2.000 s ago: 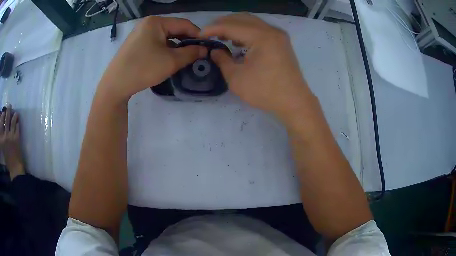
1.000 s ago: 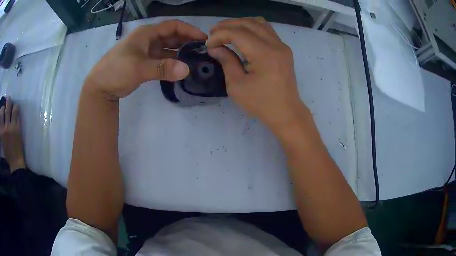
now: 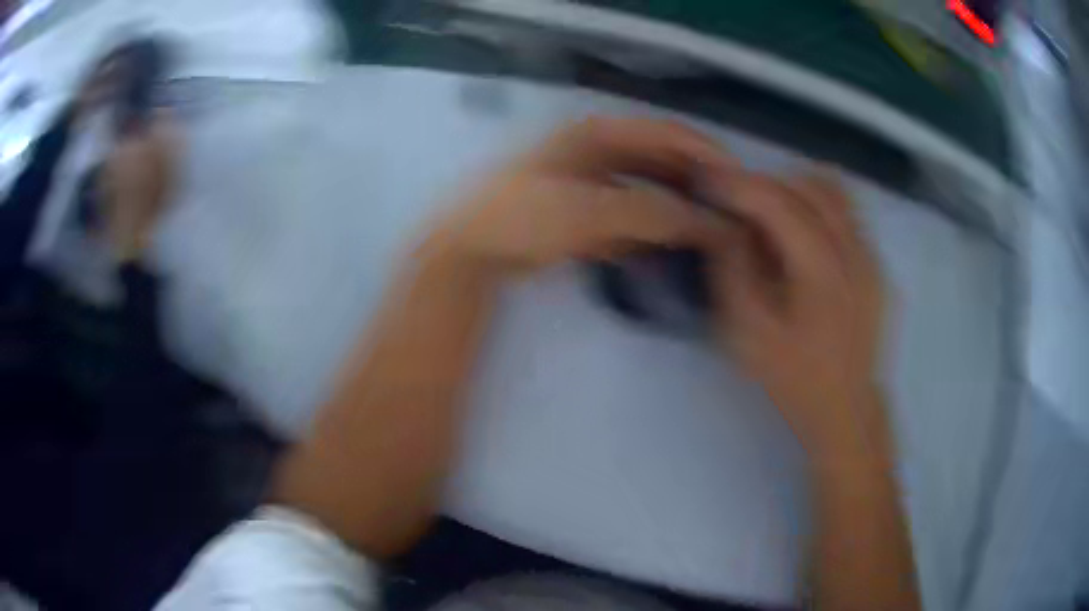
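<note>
The view is heavily blurred. A dark housing (image 3: 660,289) sits on the white bench surface, partly hidden under both hands. My left hand (image 3: 573,209) reaches over its far left side, fingers bent towards the right hand. My right hand (image 3: 798,269) covers its right side, fingers curled over the far edge. The fingertips of both hands meet above the housing. Any small part between them is hidden or too blurred to tell.
Another person in dark clothing is at the left, with a hand (image 3: 137,185) by a dark object on the bench (image 3: 299,215). A pale rail (image 3: 740,60) runs beyond the bench's far edge over a green area. A red light (image 3: 973,20) shows at the top right.
The view has swung to the left, so the housing and both hands appear further right and lower, and more of the other person shows. My left fingers have closed in towards my right hand.
</note>
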